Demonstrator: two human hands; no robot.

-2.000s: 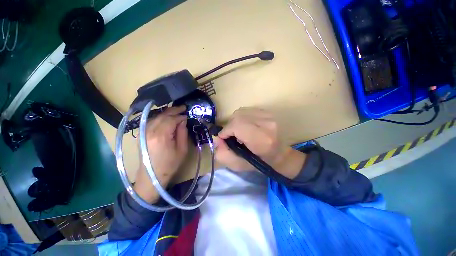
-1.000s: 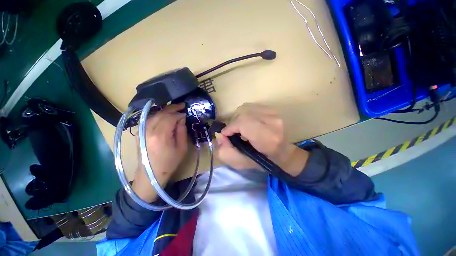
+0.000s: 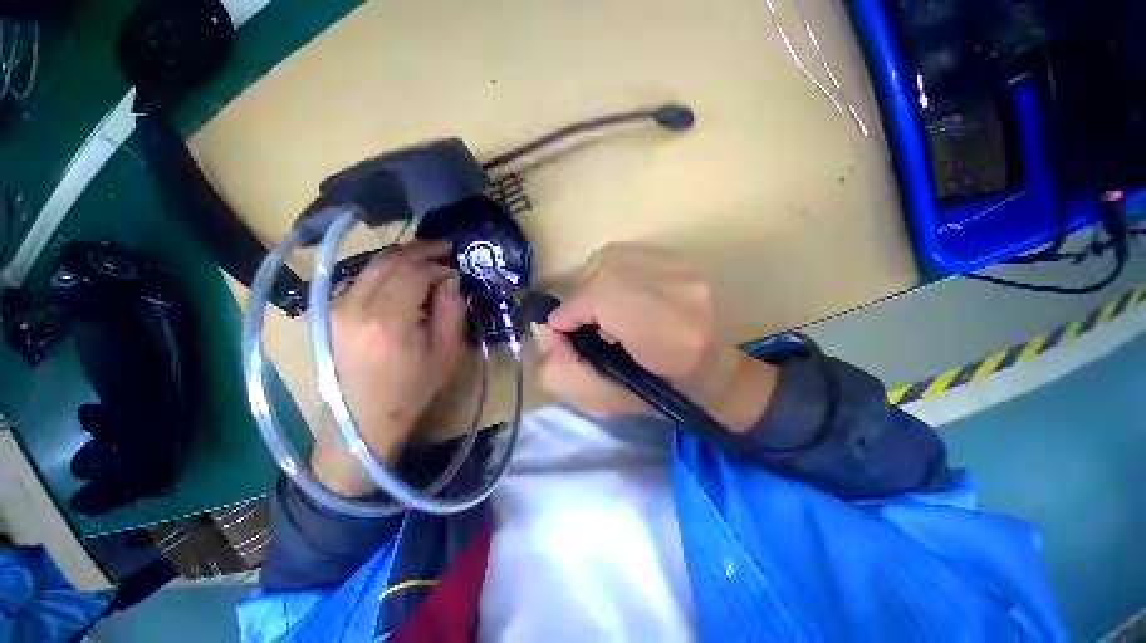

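Observation:
A black headset lies on the tan cardboard mat. Its open ear cup has a shiny centre, and its boom microphone points right. Two clear-silver arcs loop from the ear cup over my left wrist. My left hand is closed on the left edge of the open ear cup; its fingertips are partly hidden. My right hand grips the black soldering iron, just right of the cup. The iron's tip is too small and blurred to place exactly.
The second ear cup lies at the upper left on a black band. A black cable bundle sits on the green surface at left. A blue tray with dark boxy items is at right. Thin solder wire lies on the mat beside it.
The headset, its arcs and my left hand have shifted slightly left and up in view, with the second ear cup. My right hand still holds the iron beside the cup.

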